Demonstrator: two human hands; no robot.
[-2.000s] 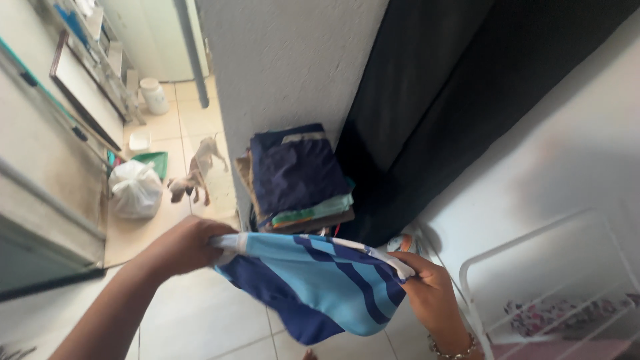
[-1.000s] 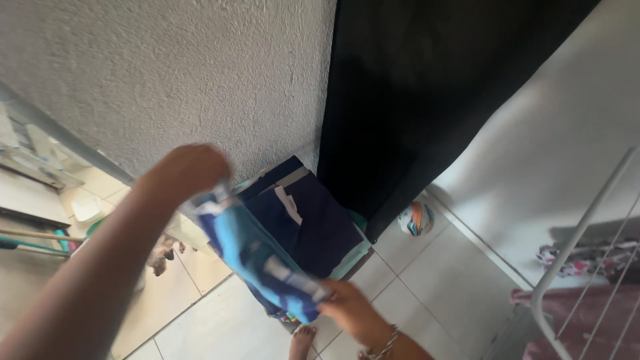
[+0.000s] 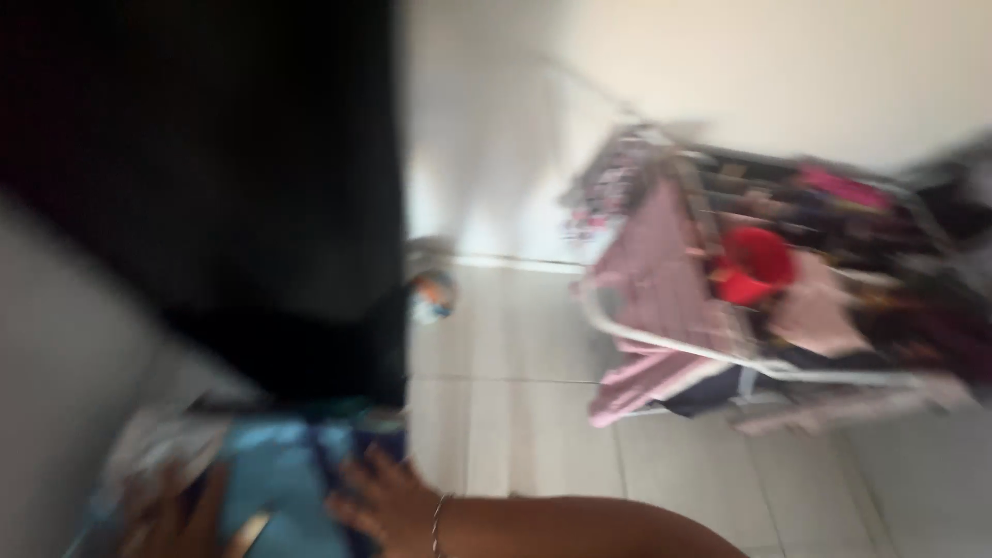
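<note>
The light blue and navy cloth lies at the bottom left on the stack of folded fabric, which is mostly covered by it. My left hand rests spread on the left part of the cloth, blurred and cut off by the lower edge. On the cloth's right side lies my right hand, palm down with fingers apart, a bracelet at its wrist. Neither hand shows a grip on the fabric. Motion blur hides fine detail.
A black curtain hangs just beyond the stack. At right, a white drying rack carries pink and dark clothes, with a red container among them. A small multicoloured round object sits on the tiled floor by the curtain.
The cloth, held up between both hands in the earlier frames, now lies on the stack. Both hands have let it go and lie spread on it. The view has swung right.
</note>
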